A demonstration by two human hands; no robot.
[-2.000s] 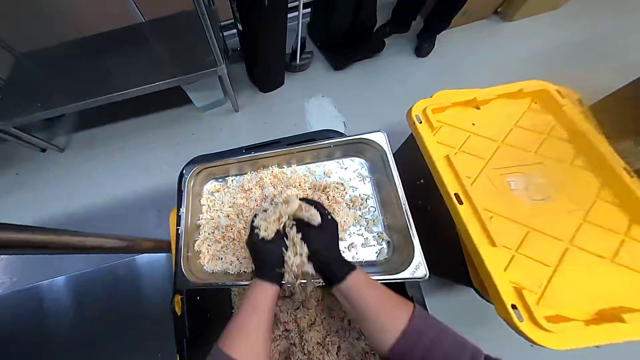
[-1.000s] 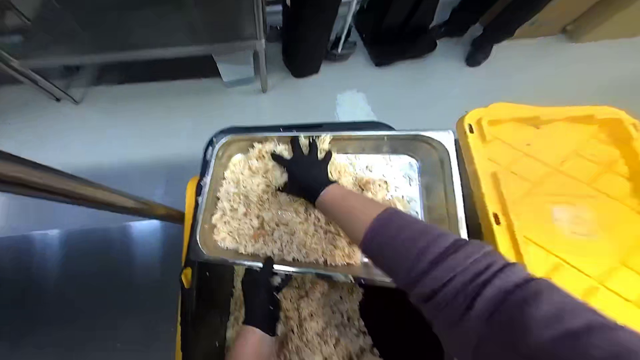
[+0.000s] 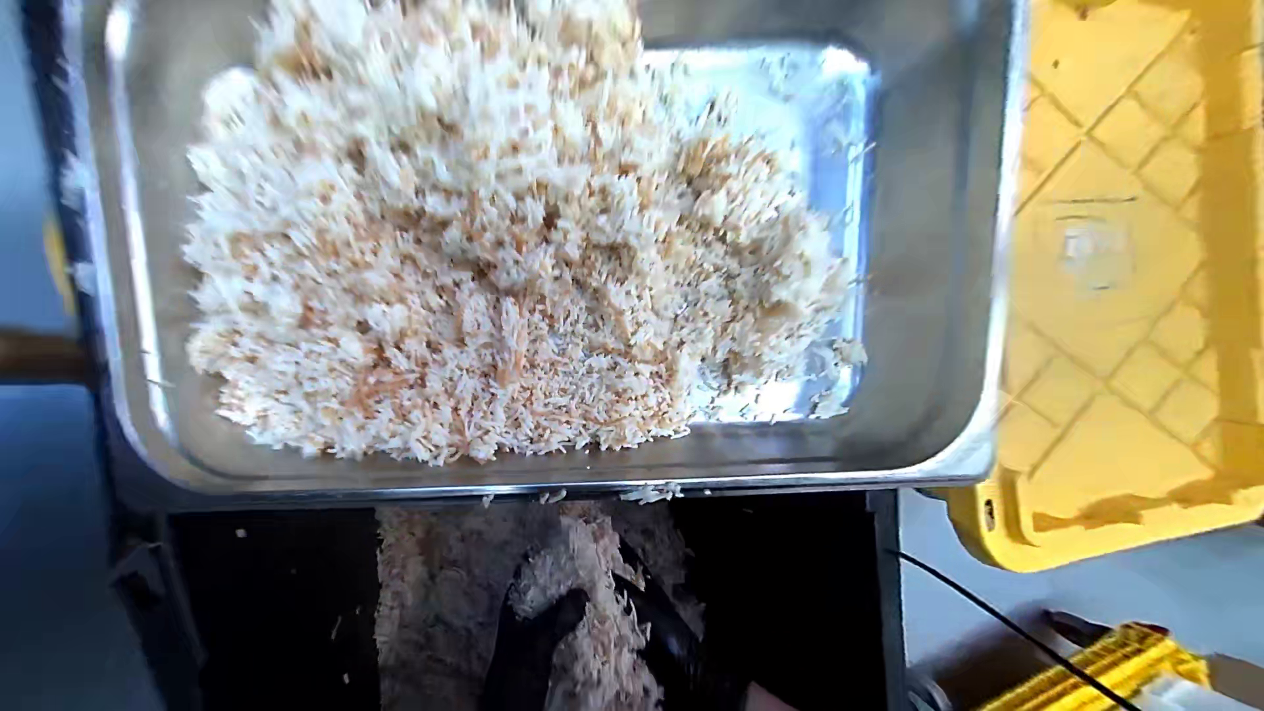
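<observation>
A stainless steel pan (image 3: 928,247) holds a wide heap of cooked rice mixed with orange-brown shreds (image 3: 474,257), piled at its left and middle. Below the pan's near rim is a black bin (image 3: 790,583) with more of the rice mix (image 3: 425,592) inside. Down in that bin, my left hand (image 3: 533,642), in a black glove, cups one side of a clump of rice. Opposite it, my right hand (image 3: 667,632), also black-gloved, holds the clump's other side. Both hands are dark and partly covered by rice, so some fingers are hidden.
A yellow plastic lid (image 3: 1116,296) lies to the right of the pan. At lower right are a black cord (image 3: 1007,622) and a yellow object (image 3: 1106,671). A brown bar (image 3: 39,357) reaches the bin's left side. Rice grains cling to the pan's near rim.
My right hand has left the rice in the pan and is now down in the bin beside my left hand, with rice between them. The view has moved much closer.
</observation>
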